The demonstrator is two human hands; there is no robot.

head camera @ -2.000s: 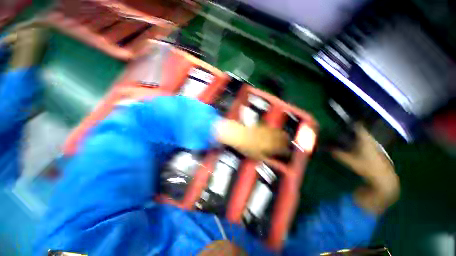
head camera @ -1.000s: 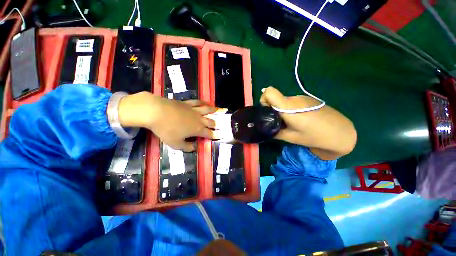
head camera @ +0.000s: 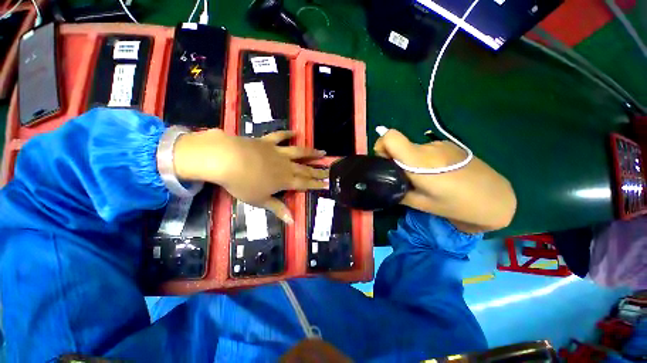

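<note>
A red-orange phone tray (head camera: 299, 92) holds dark smartphones in two rows. My left hand (head camera: 259, 169), with a pale wrist band, lies palm down across the tray with its fingers spread; nothing shows in it. Its fingertips are at the upper end of the lower right phone (head camera: 324, 234), beside the scanner head. My right hand (head camera: 426, 157) is shut on the black barcode scanner (head camera: 369, 183), whose head covers part of that phone. A white cable with a small plug (head camera: 382, 130) runs over this hand. The upper right phone (head camera: 333, 110) shows small lit digits.
A charging smartphone (head camera: 196, 74) has a white cable plugged in. Another black handheld device (head camera: 273, 20) lies behind the tray. A monitor edge (head camera: 468, 25) is at the top. A person's purple sleeve (head camera: 618, 252) is at the right.
The view has shifted slightly. My left fingers have spread, and the bright white patch between fingertips and scanner is mostly gone. My right hand still grips the scanner.
</note>
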